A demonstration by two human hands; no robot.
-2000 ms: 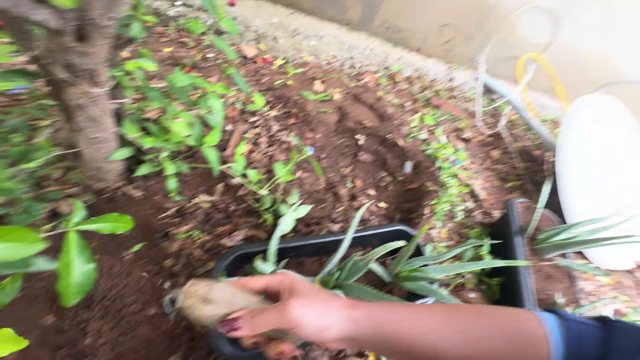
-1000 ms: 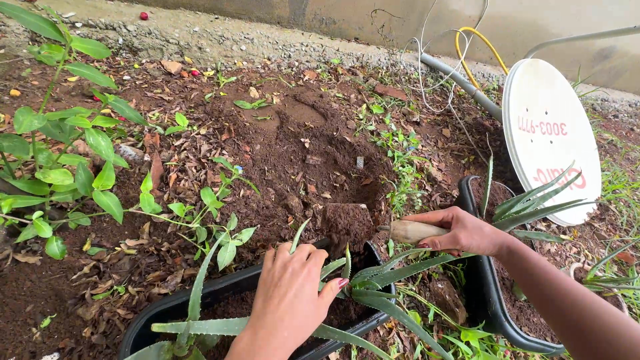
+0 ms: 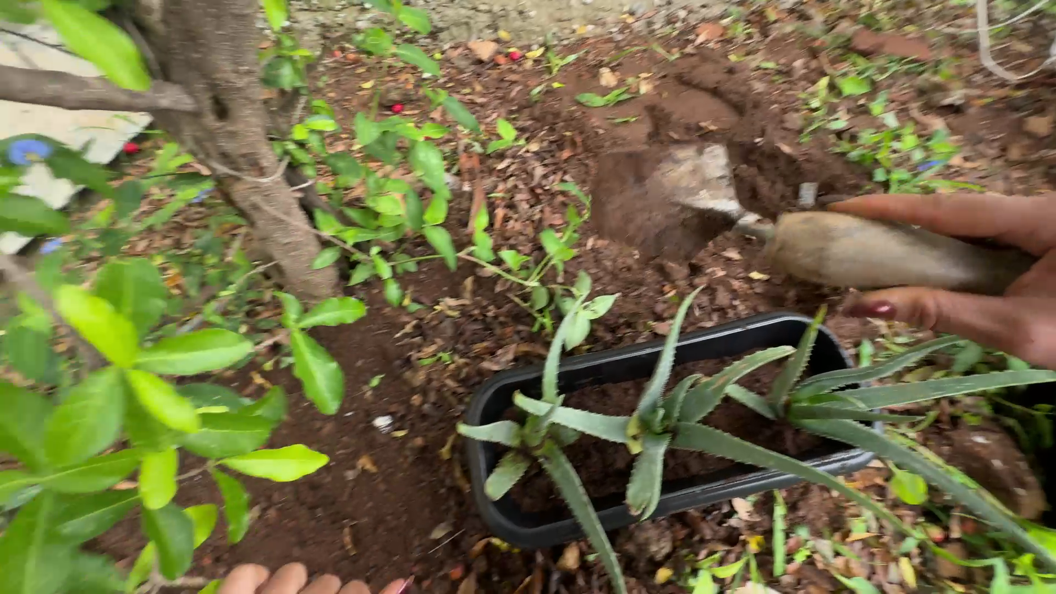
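Observation:
My right hand [image 3: 973,264] grips the wooden handle of a garden trowel [image 3: 701,186] at the right. The trowel's metal blade, smeared with soil, lies over the dug earth [image 3: 767,157] and points left. Below it, a black rectangular planter [image 3: 594,367] holds soil and several aloe plants [image 3: 652,421] with toothed leaves that reach past its rim. Only the fingertips of my left hand [image 3: 289,580] show at the bottom edge, left of the planter; what the rest of that hand does is hidden.
A tree trunk [image 3: 247,165] and a leafy shrub [image 3: 157,396] stand at the left. Low green weeds [image 3: 412,181] grow between trunk and dug earth. The base of a wall [image 3: 445,16] runs along the top, and a pale cable [image 3: 990,49] lies at the upper right.
My left hand has come away from the aloes in the planter to the bottom edge. The trowel has moved from the planter's edge to the dug earth. The view has shifted left.

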